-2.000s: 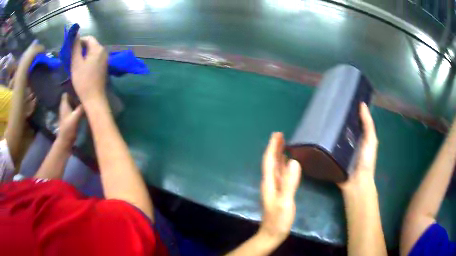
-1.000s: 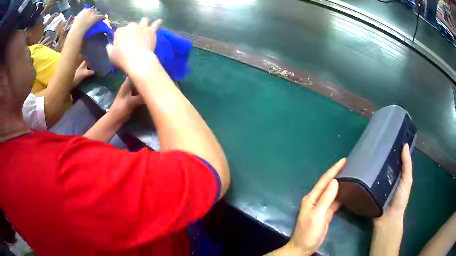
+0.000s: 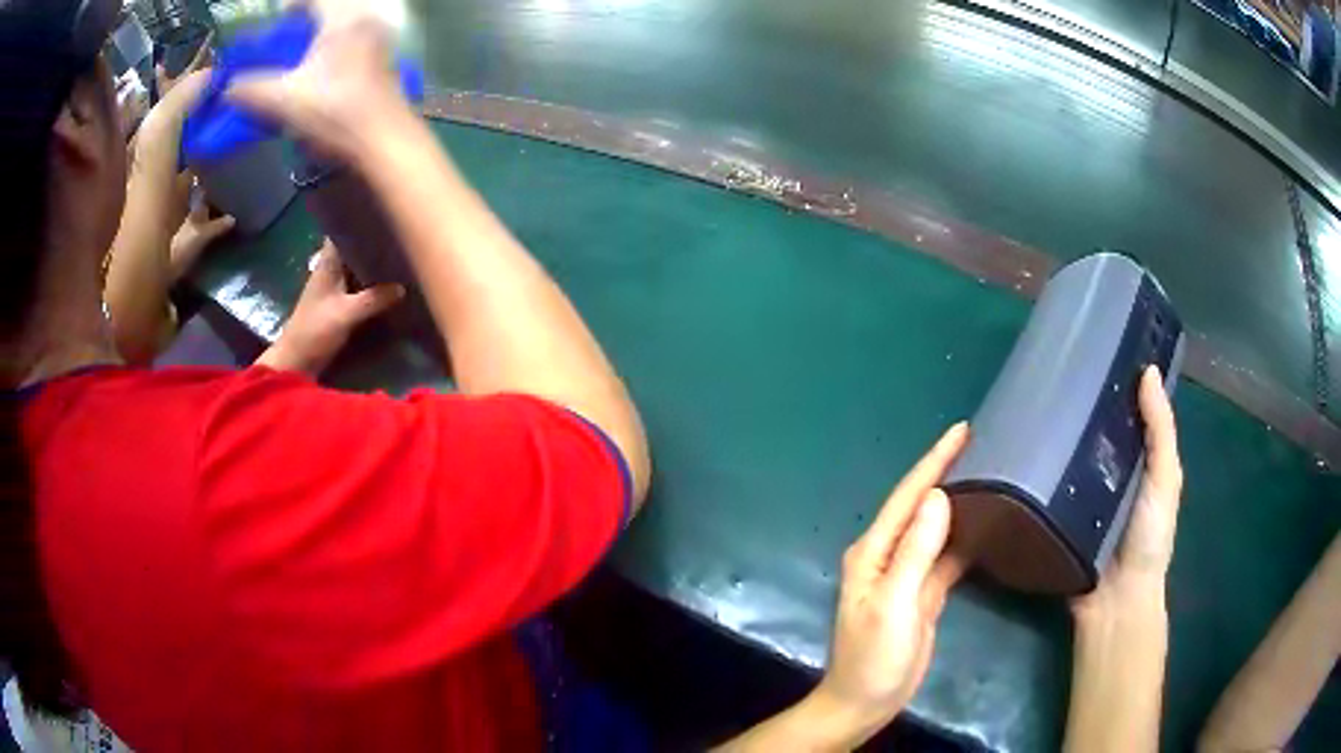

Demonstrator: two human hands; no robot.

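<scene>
A grey rounded loudspeaker unit (image 3: 1052, 405) is tilted over the green bench at the right, its smooth brownish end towards me and its black rear panel with small controls and white print facing right. My left hand (image 3: 893, 596) touches its near left edge with extended fingers. My right hand (image 3: 1140, 544) grips it from the right, with fingers up along the rear panel; the palm and thumb are partly hidden behind the unit.
A person in a red shirt (image 3: 338, 544) sits close on the left, holding a blue cloth (image 3: 250, 111) over a dark unit. Another person's forearm (image 3: 1279, 662) is at the lower right. A worn brown strip (image 3: 662, 155) separates the green bench (image 3: 735, 383) from the conveyor (image 3: 824, 88).
My left hand has come from beside the unit onto its near left edge. My right hand still holds the unit. The view has turned left, bringing the red-shirted person further in.
</scene>
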